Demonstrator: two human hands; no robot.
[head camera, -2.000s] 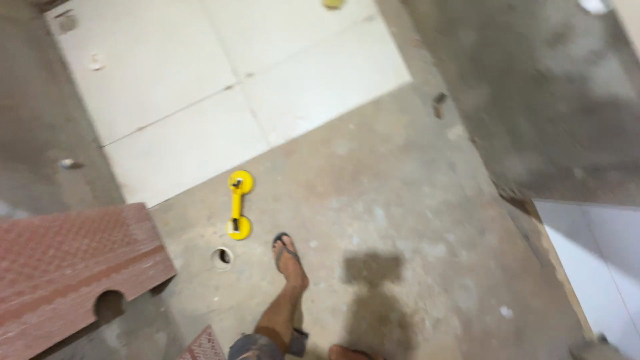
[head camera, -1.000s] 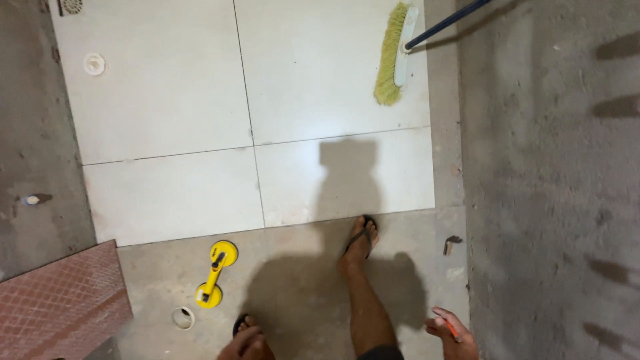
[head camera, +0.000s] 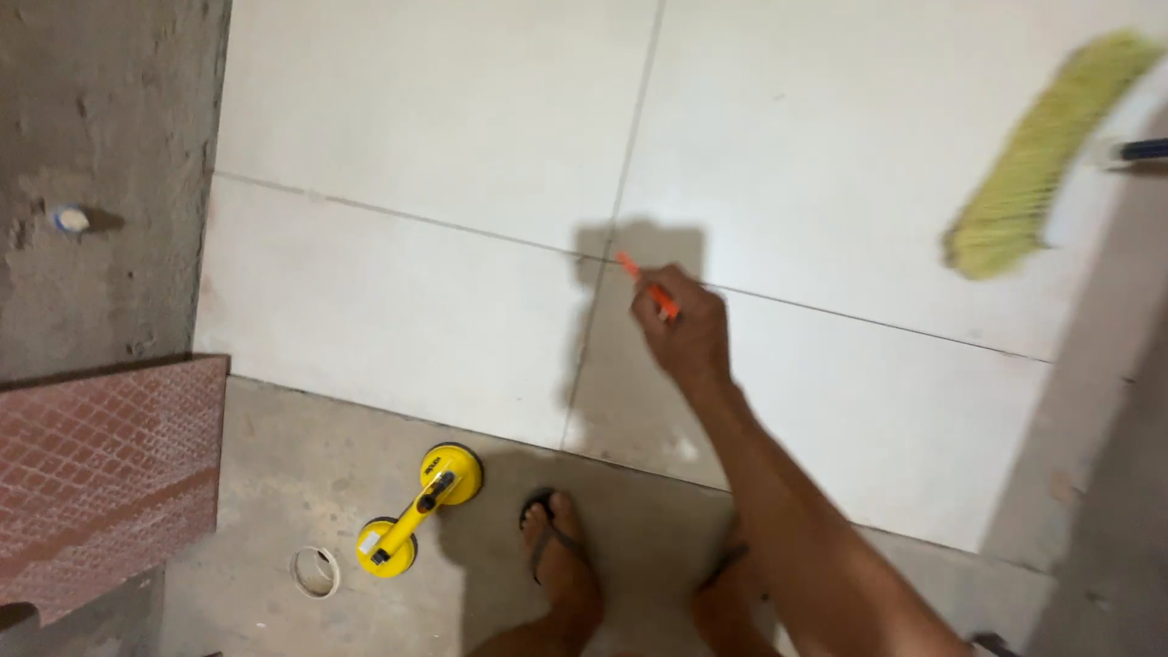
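My right hand (head camera: 683, 324) is closed around a small orange tool (head camera: 659, 297), whose exact kind I cannot tell. Its tip is over the point where the joints of the large white floor tiles (head camera: 411, 301) cross. My left hand is out of the picture. On the bare concrete floor (head camera: 292, 456), near the tiles' front edge, lies a yellow double suction-cup lifter (head camera: 420, 511). Both my feet, in dark flip-flops, stand on the concrete in front of the tiles.
A broom with yellow bristles (head camera: 1040, 164) rests on the tiles at the right. A reddish tile with a grid-patterned back (head camera: 109, 465) juts in at the left. A round pipe opening (head camera: 315, 572) sits in the concrete beside the lifter. A capped pipe end (head camera: 70, 219) shows in the left wall.
My right hand, low at the right with the orange tool one second ago, is now over the tile joints. My left hand has left the picture. The broom came into view after the first frame.
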